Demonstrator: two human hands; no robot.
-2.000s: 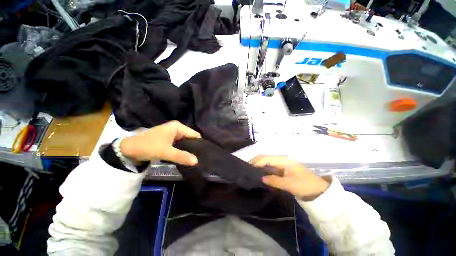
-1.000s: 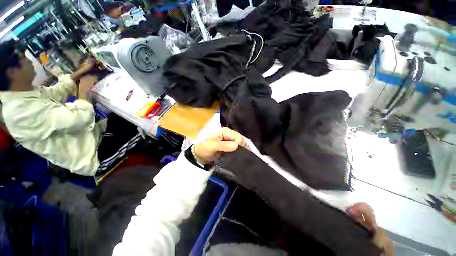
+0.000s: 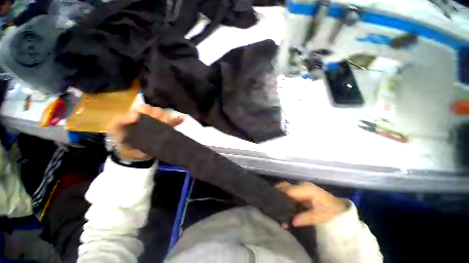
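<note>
A black fabric strip [image 3: 211, 167] is stretched slantwise between my hands, above my lap and across the table's front edge. My left hand [image 3: 134, 131] holds its upper left end and is blurred. My right hand [image 3: 313, 204] holds its lower right end, thumb on top. The dark garment piece [image 3: 247, 92] lies on the table beyond the strip, its right edge beside the needle area. More of the dark cloth is heaped to the left. The needle area is blurred.
The white sewing machine [image 3: 427, 67] stands at the right. A smartphone [image 3: 343, 85] and snips [image 3: 383, 131] lie by it. At the left are a tan packet [image 3: 102, 110], red and yellow scissors [image 3: 55, 110] and a grey round-grilled device [image 3: 31, 49]. A pale sleeve [image 3: 11, 180] shows far left.
The view swung left, then back right. The strip, folded and held close together two seconds ago, is now drawn out long between my hands. The garment piece still lies by the needle.
</note>
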